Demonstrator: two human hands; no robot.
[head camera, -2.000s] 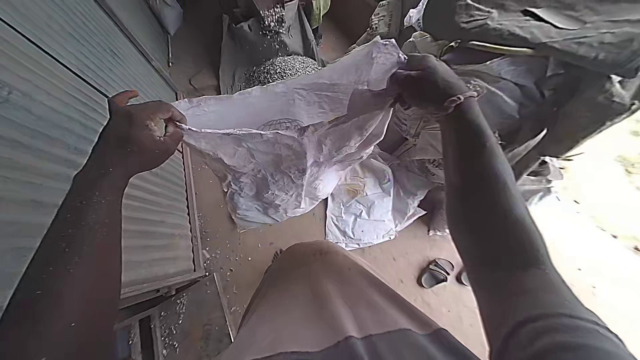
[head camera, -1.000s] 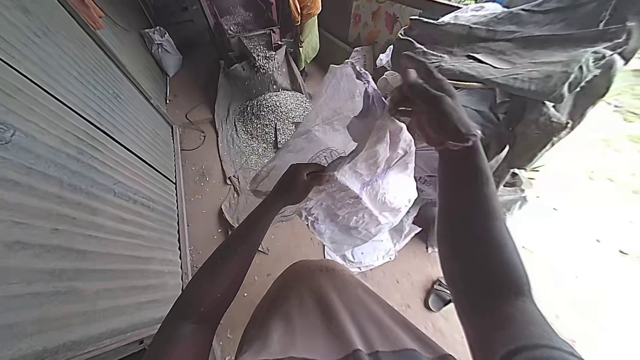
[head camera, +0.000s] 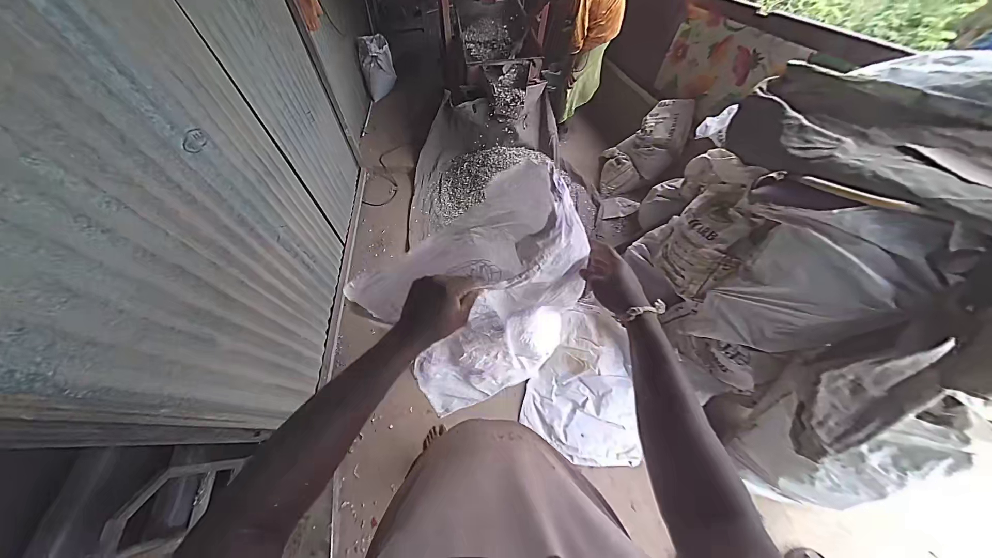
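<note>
My left hand grips the near edge of a white woven plastic sack at the centre of the view. On the sack's right edge is my right hand, its fingers closed on the material. The sack looks empty and hangs in loose folds between both hands. Below it on the floor lies another white sack, flat and creased. Beyond the held sack, a heap of pale chips or grain rests on a grey sheet, and more of it falls from a machine's outlet.
A corrugated metal wall runs along the left. Filled sacks and dark tarpaulins pile up at the right. A person in orange and green clothing stands beside the machine. A small white sack leans near the far wall.
My right hand has come down from its raised position, and my left hand has shifted along the sack. The sack hangs lower and more bunched than two seconds ago. The view has tilted up.
</note>
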